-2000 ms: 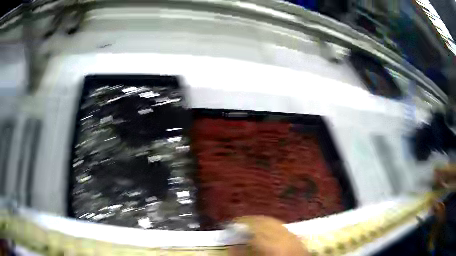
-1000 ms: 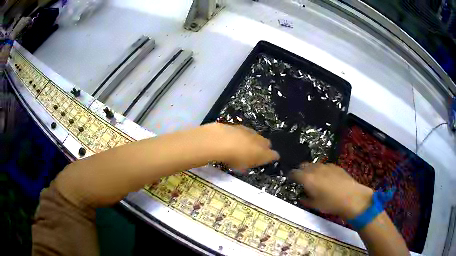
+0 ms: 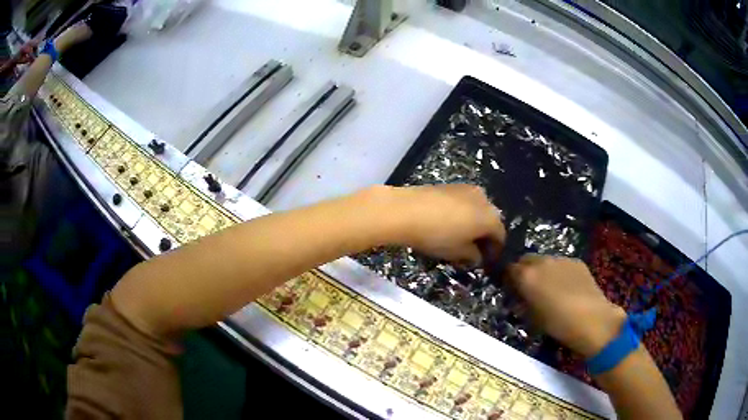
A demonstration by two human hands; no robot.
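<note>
A black tray of small silver parts [image 3: 459,164] lies in front of me. My left hand [image 3: 455,221] is low over its middle, fingers curled down. My right hand [image 3: 566,299], with a blue wrist strap, is over the tray's lower right, its fingertips close to those of my left hand. Whether either hand holds a part is hidden. A tray of dark-red parts [image 3: 656,287] lies on the right, partly under my right arm. A pale-yellow circuit board panel [image 3: 389,344] with red-brown parts lies in the rail along the bench's front edge; my left forearm crosses above it.
Paired grey metal bars [image 3: 299,139] lie left of the silver tray. Dark knobs [image 3: 213,184] stand along the rail. A metal bracket [image 3: 367,29] stands at the back. Another person's arm [image 3: 61,45] reaches in at far left, near a dark tray and clear plastic. A thin blue cord [image 3: 709,250] crosses at right.
The view has shifted, so the bench things sit further right. My left hand has moved closer to my right hand, its fingers more curled. The other person's arm shows more at far left.
</note>
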